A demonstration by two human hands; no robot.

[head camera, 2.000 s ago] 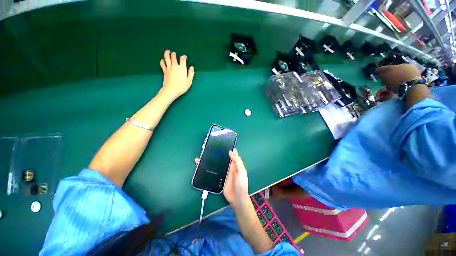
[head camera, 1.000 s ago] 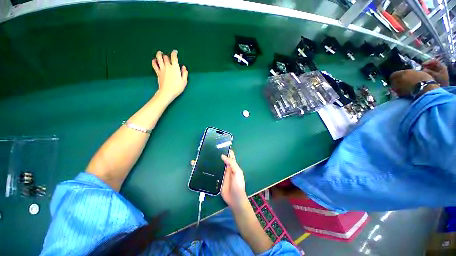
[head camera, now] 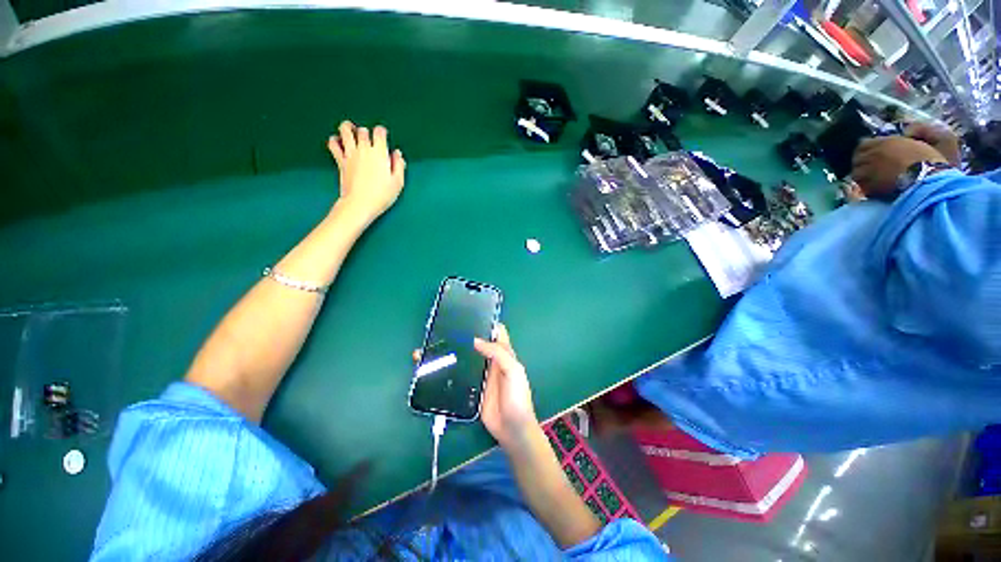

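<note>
A smartphone (head camera: 456, 349) with a dark screen and a bright white strip on it lies in my right hand (head camera: 507, 390), low over the green bench. My right thumb rests on the screen's right side. A white cable (head camera: 436, 452) runs from its bottom end toward the bench edge. My left hand (head camera: 368, 173) rests on the green mat further forward, fingers apart, holding nothing.
Black housings (head camera: 542, 113) with white strips stand along the back. Clear blister packs (head camera: 648, 201) and a white sheet (head camera: 727, 259) lie right. A co-worker in a blue smock (head camera: 834, 318) works at right. A clear bag (head camera: 68, 368) and white disc (head camera: 74, 461) lie left. Pink trays (head camera: 719, 472) are below.
The phone and my right hand have shifted slightly left, and the bright strip on the screen has moved lower. My left hand has shifted slightly left. The co-worker's hands have moved at the black housings.
</note>
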